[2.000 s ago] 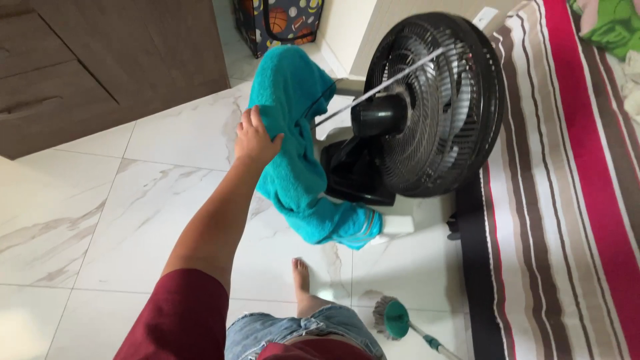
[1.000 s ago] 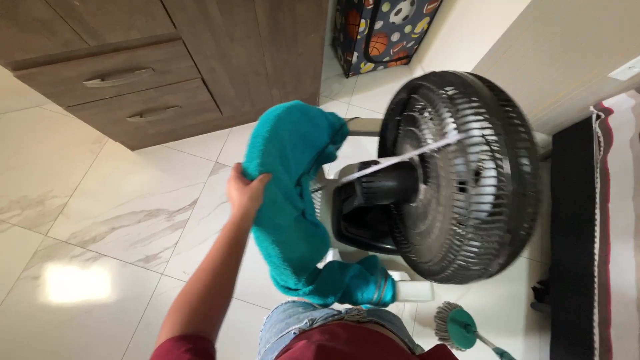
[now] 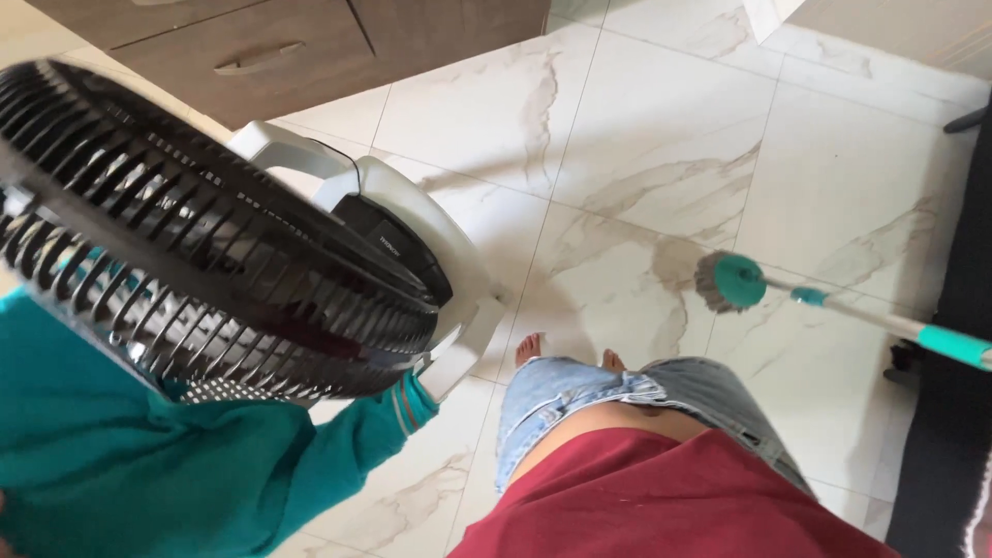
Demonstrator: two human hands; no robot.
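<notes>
A black fan fills the left of the head view, tilted, its base on the seat of a white plastic chair. A teal towel hangs over the chair's back and along the near armrest, below the fan cage. At the far left edge a sliver of skin shows against the towel, probably part of my left hand; its fingers cannot be seen. My right hand is out of view.
A mop with a teal head and a long handle stands right of the chair. A wooden cabinet with drawers is at the upper left. A dark bed base runs along the right edge. My bare feet are on the marble-look floor.
My left arm, earlier reaching to the towel with the hand on it, is almost wholly out of view. The view has swung, and the fan and chair now lie at the left.
</notes>
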